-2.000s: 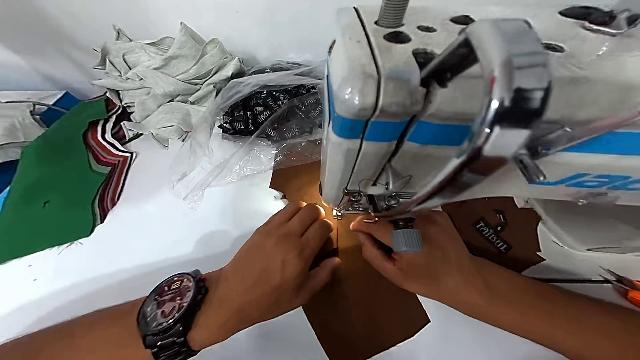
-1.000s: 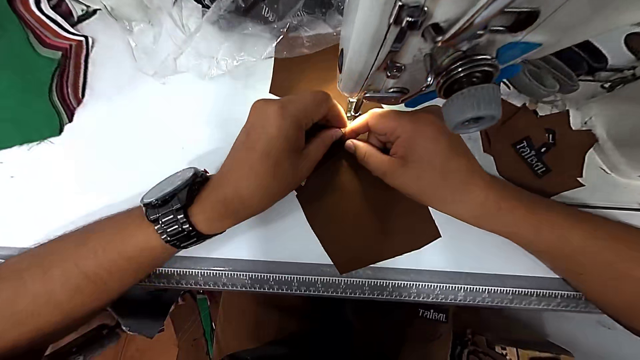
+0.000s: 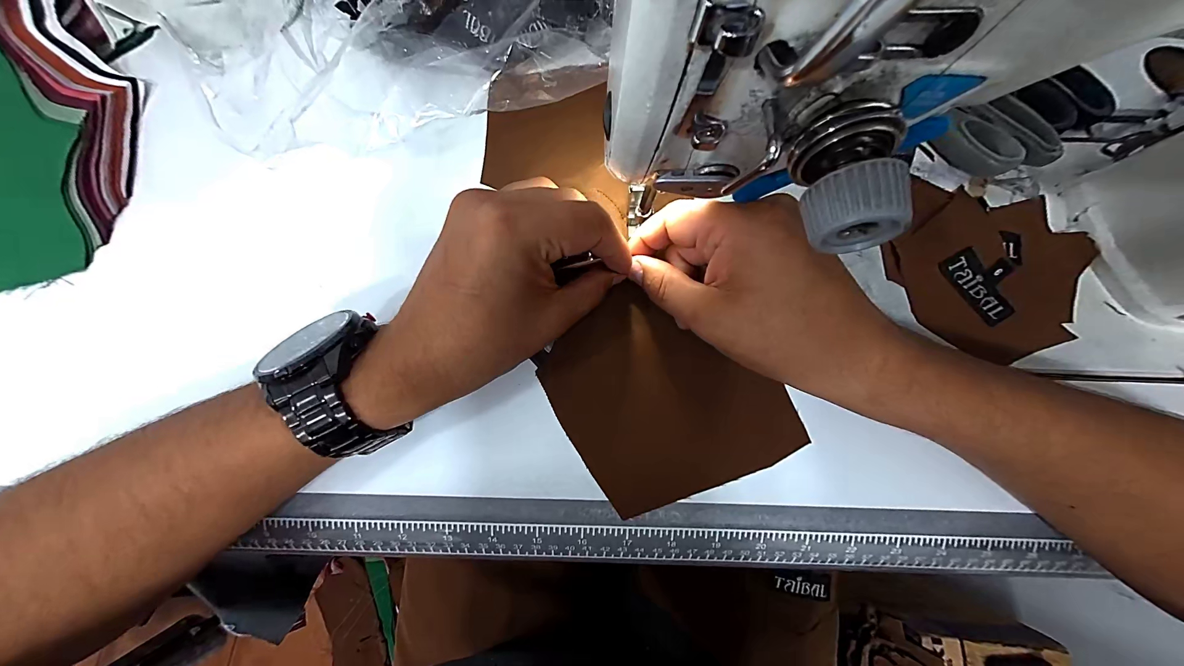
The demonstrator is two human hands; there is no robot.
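Observation:
A brown fabric piece [image 3: 675, 398] lies under the needle area of a white sewing machine [image 3: 657, 83]. My left hand [image 3: 518, 259], with a dark metal-band watch [image 3: 324, 384] on the wrist, pinches something small and dark just in front of the presser foot [image 3: 636, 203]. A dark slim part shows between its thumb and fingers; what it is cannot be told. My right hand [image 3: 740, 264] meets it there, thumb and forefinger pinched at the same spot on the fabric. The fingertips nearly touch, and what lies between them is mostly hidden.
Brown fabric pieces [image 3: 1045, 268] with a dark woven label [image 3: 976, 285] lie right of the machine. A clear plastic bag [image 3: 370, 74] is at the back, stacked coloured fabric [image 3: 37, 176] at far left. A metal ruler [image 3: 647, 539] runs along the table's front edge.
The view has moved lower and closer since the oldest frame. Both hands, apart on the fabric then, are now pinched together in front of the presser foot.

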